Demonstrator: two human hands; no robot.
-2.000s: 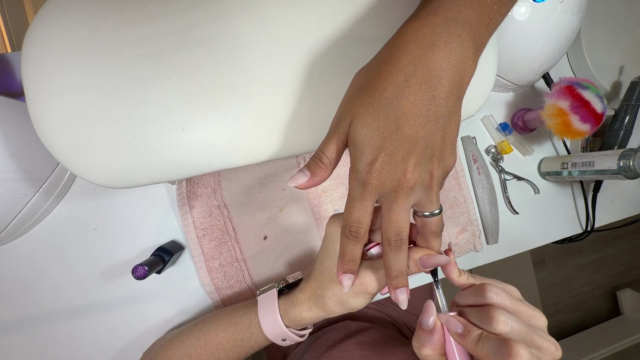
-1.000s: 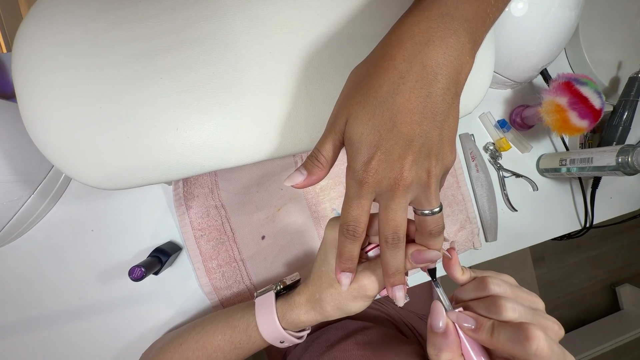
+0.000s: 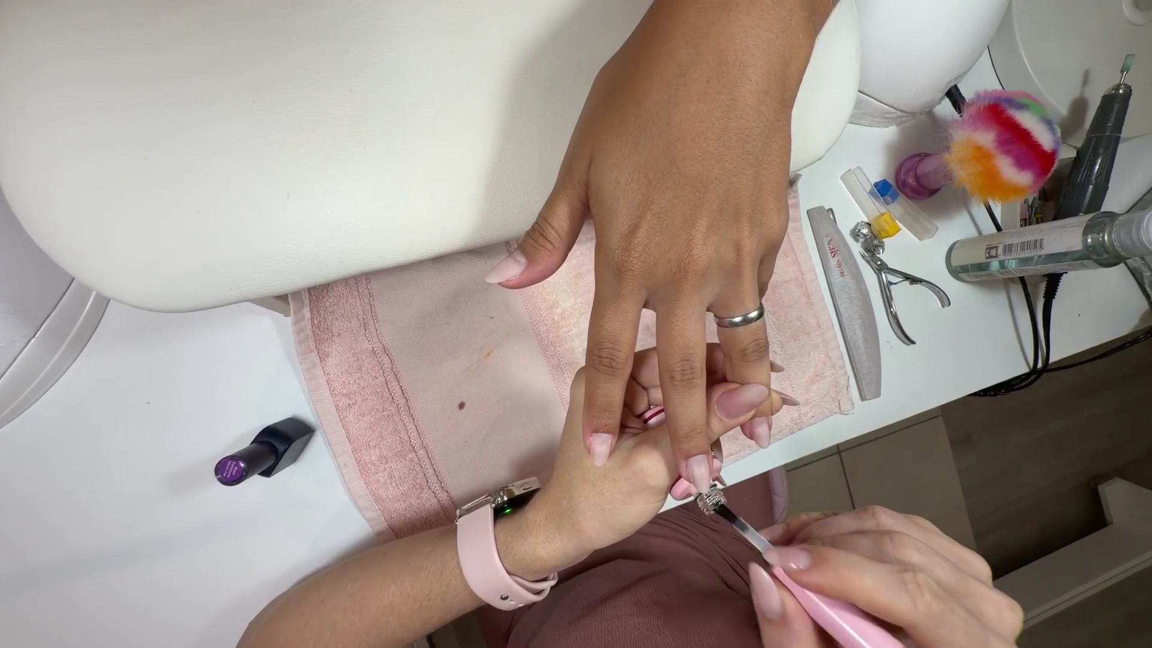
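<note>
Another person's hand point(image 3: 693, 180), with pale pink nails and a silver ring point(image 3: 740, 317), reaches down from the top, palm down. Beneath its fingers is my left hand point(image 3: 621, 490), its thumb against the ringed finger. Part of a pink item with a red stripe point(image 3: 654, 415) shows among my left fingers, mostly hidden. My right hand point(image 3: 900, 576) at the lower right holds a pink-handled brush point(image 3: 832, 612). The brush's tip is at a sparkling silver piece point(image 3: 711, 499) by my left hand, just below the other person's middle fingertip; its bristles cannot be made out.
A pink towel point(image 3: 337, 387) lies under the hands, beside a white padded armrest point(image 3: 270, 153). Left is a dark polish bottle point(image 3: 261, 454). Right are a grey nail file point(image 3: 846, 301), cuticle nippers point(image 3: 891, 279), a fluffy multicoloured brush point(image 3: 1003, 144), a clear bottle point(image 3: 1035, 247), an electric nail drill point(image 3: 1096, 148) and cables.
My right hand has moved the brush from beside the ringed finger's tip down and left to the silver piece. My left thumb has shifted up along that finger.
</note>
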